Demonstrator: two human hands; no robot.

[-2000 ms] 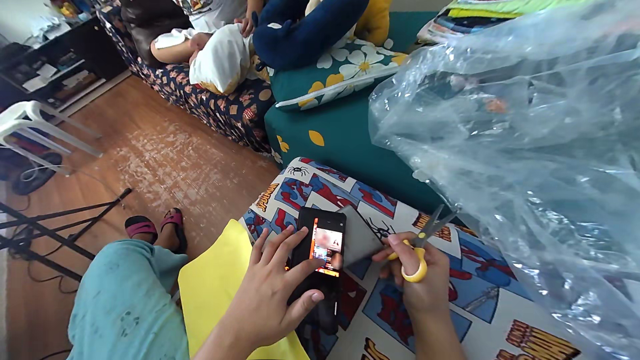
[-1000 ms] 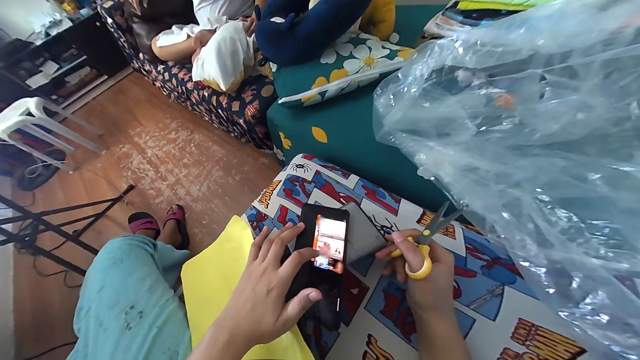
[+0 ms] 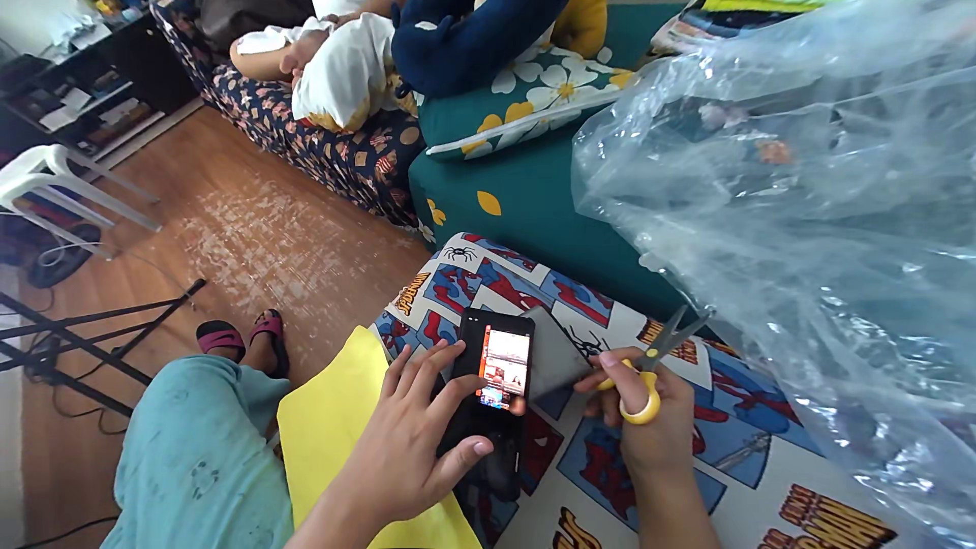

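My left hand (image 3: 415,427) lies over the lower left part of a black smartphone (image 3: 497,362), fingers spread, with a fingertip at its lit screen. Scissors with yellow handles (image 3: 644,404) are in my right hand (image 3: 659,431), the thumb and fingers around the handles and the blades apart, pointing up and away. Beside the phone, partly behind it, is a flat grey item (image 3: 553,354), close to my right fingertips. A yellow sheet (image 3: 335,427) lies under and left of my left hand. All this rests on a cushioned surface with a Spider-Man print (image 3: 602,465).
A large clear plastic sheet (image 3: 801,213) covers the right side. Behind are a teal sofa (image 3: 526,198) with a floral pillow (image 3: 534,99) and a seated person (image 3: 347,72). A white plastic stool (image 3: 53,179) and black metal legs (image 3: 99,328) stand on the left floor.
The picture on the phone screen has changed. My left fingers have shifted slightly over the phone, while my right hand keeps hold of the scissors.
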